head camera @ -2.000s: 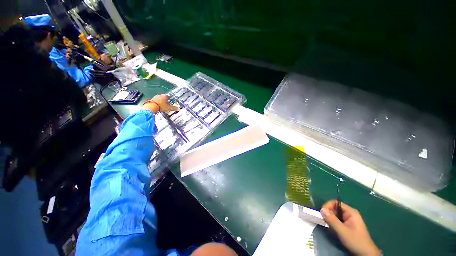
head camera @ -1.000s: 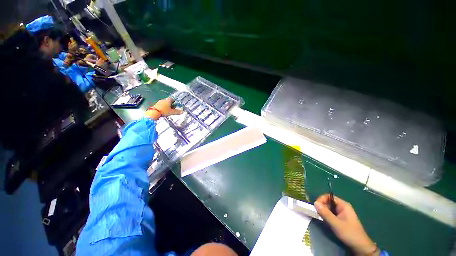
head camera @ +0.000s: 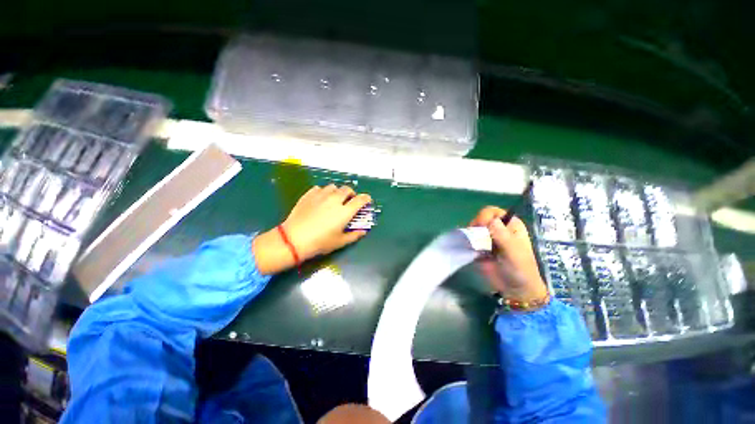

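Observation:
My left hand (head camera: 319, 222) is over the mat at the centre, its fingers closed around the edge of a small group of circuit boards (head camera: 363, 218). The undersides of the fingers are hidden. My right hand (head camera: 512, 255) holds the thin black tweezers (head camera: 519, 204), pointing up and right, and pinches the end of a white label strip (head camera: 396, 331). The strip curves down past the bench edge. An amber tape strip (head camera: 291, 182) lies partly hidden behind my left hand. A bright white patch with a yellowish edge (head camera: 328, 290) shows below that hand.
A filled blister tray (head camera: 62, 170) lies at far left, another (head camera: 629, 248) at right. A grey strip with white borders (head camera: 161, 211) lies slanted at left. A cloudy plastic block (head camera: 343, 95) stands at the rear behind a white ledge (head camera: 447, 172).
The view has swung right. My left hand has left the left blister tray and come to the centre with boards at its fingers. My right hand has lifted the white strip's end.

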